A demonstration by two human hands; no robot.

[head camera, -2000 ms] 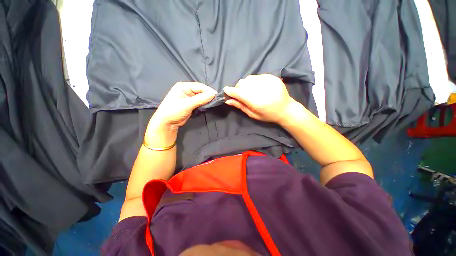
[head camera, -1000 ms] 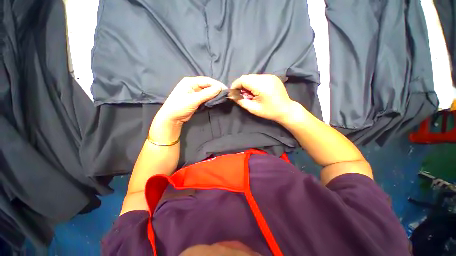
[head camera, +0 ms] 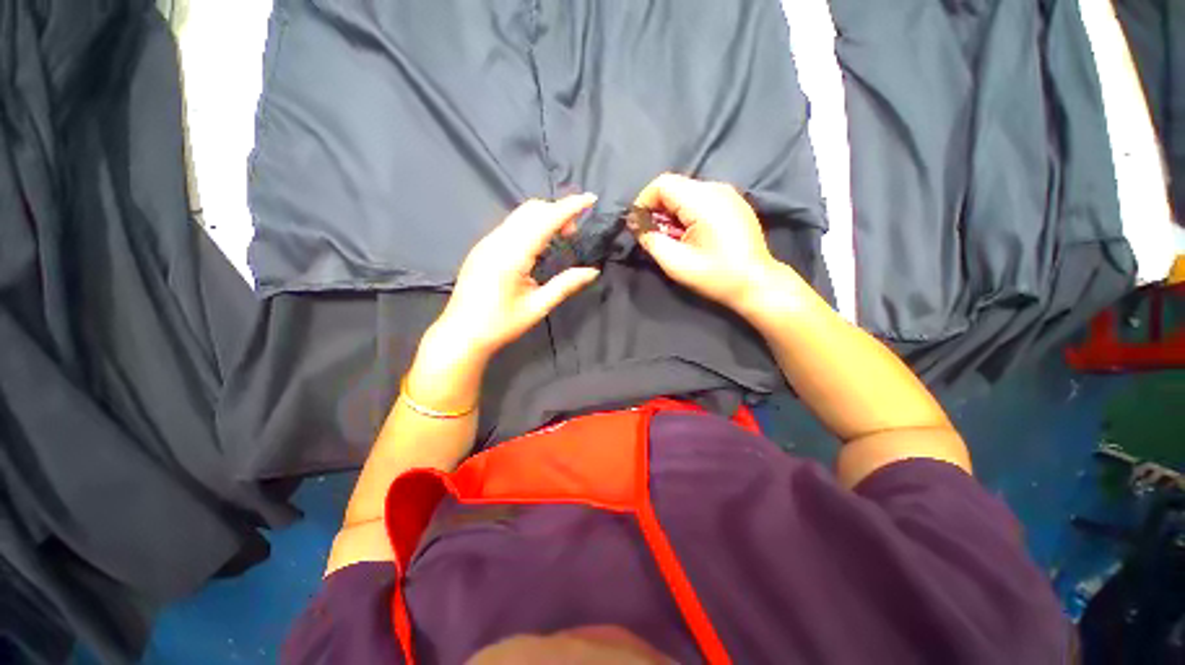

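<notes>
A dark grey skirt lies in front of me, its smooth bluish-grey lining (head camera: 390, 143) on top and the darker shell fabric (head camera: 338, 377) showing below the lining's hem. A seam runs down the lining's middle to between my hands. My left hand (head camera: 513, 279) is at the lining's lower edge, thumb and fingers apart, holding nothing that I can see. My right hand (head camera: 708, 240) is beside it, fingers curled around a small dark and reddish tool, perhaps thread snips (head camera: 642, 221), its tip near the bunched hem. Much of the tool is hidden in the hand.
Long dark garments (head camera: 91, 286) hang in folds at the left. Another grey lined skirt (head camera: 981, 169) lies at the right. White table top (head camera: 218, 130) shows between them. A red plastic stool or crate (head camera: 1124, 340) stands at the right on the blue floor (head camera: 305, 520).
My left hand has let go of the hem and its fingers have spread. My right hand has moved slightly up and right; the small tool, hidden at first, shows in it.
</notes>
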